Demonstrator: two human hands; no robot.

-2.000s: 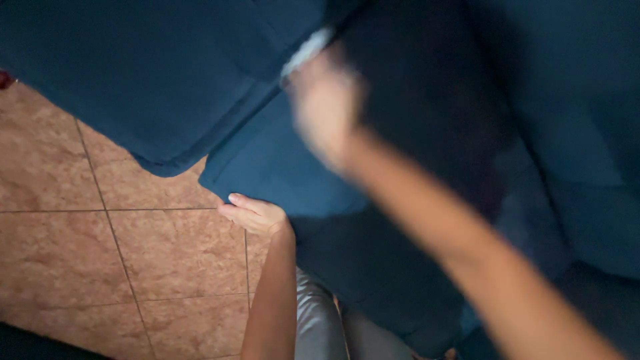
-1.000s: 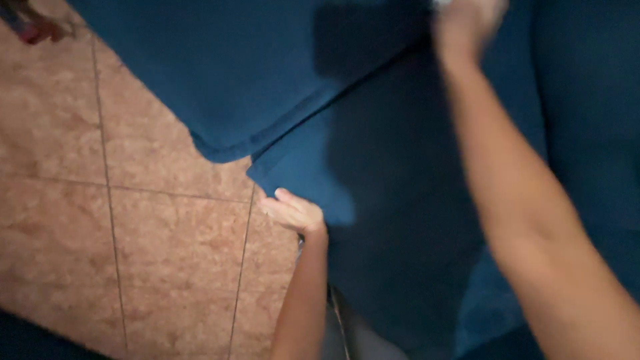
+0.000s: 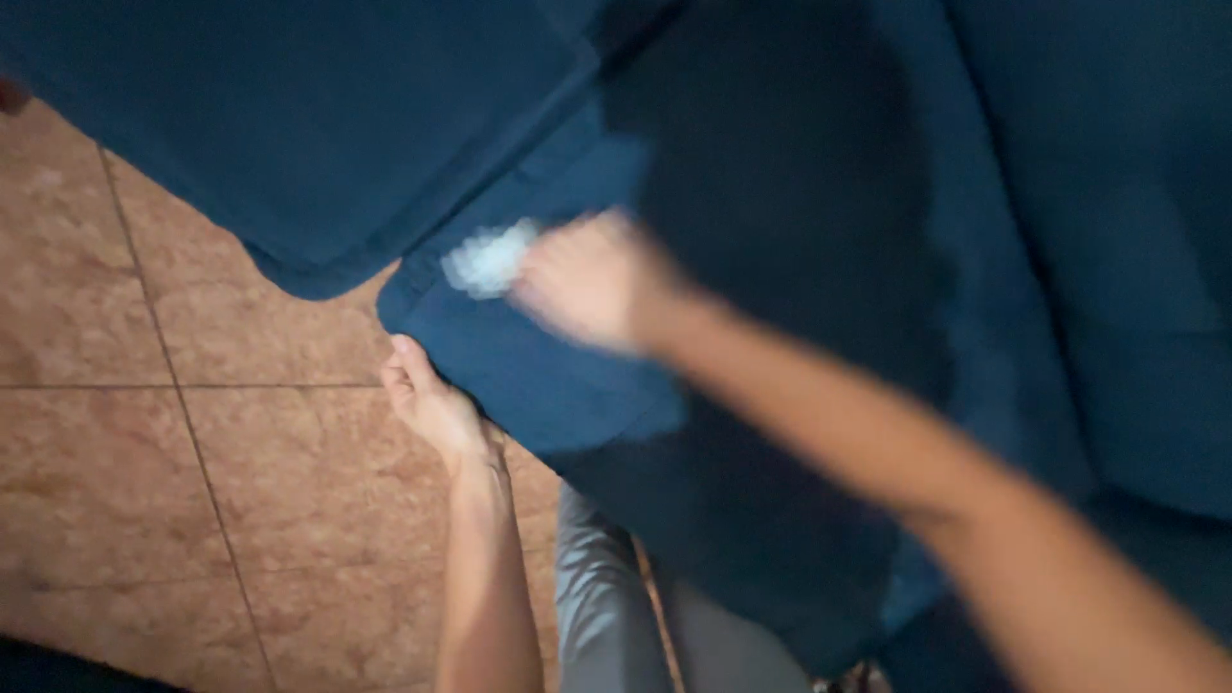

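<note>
A blue upholstered seat cushion (image 3: 597,385) lies at the centre, beside a second blue cushion (image 3: 289,125) at upper left. My right hand (image 3: 597,279), blurred, is closed around a crumpled white cloth or wipe (image 3: 491,260) that lies against the centre cushion near its left corner. With my left hand (image 3: 433,395) I grip the edge of that same cushion just below the corner, thumb on the near side; the other fingers are partly hidden. Dark patches, shadow or damp, cover much of the fabric.
Blue upholstery (image 3: 1116,241) continues along the right side beyond a seam. Reddish-brown floor tiles (image 3: 279,462) show at left. My legs in grey trousers (image 3: 597,587) are at the bottom centre. Dark objects reach in at the lower left corner and a small reddish thing at the left edge.
My right hand has come from the far part of the cushion, at the top of the earlier view, back toward its left corner with the white cloth. The left hand stays at the edge.
</note>
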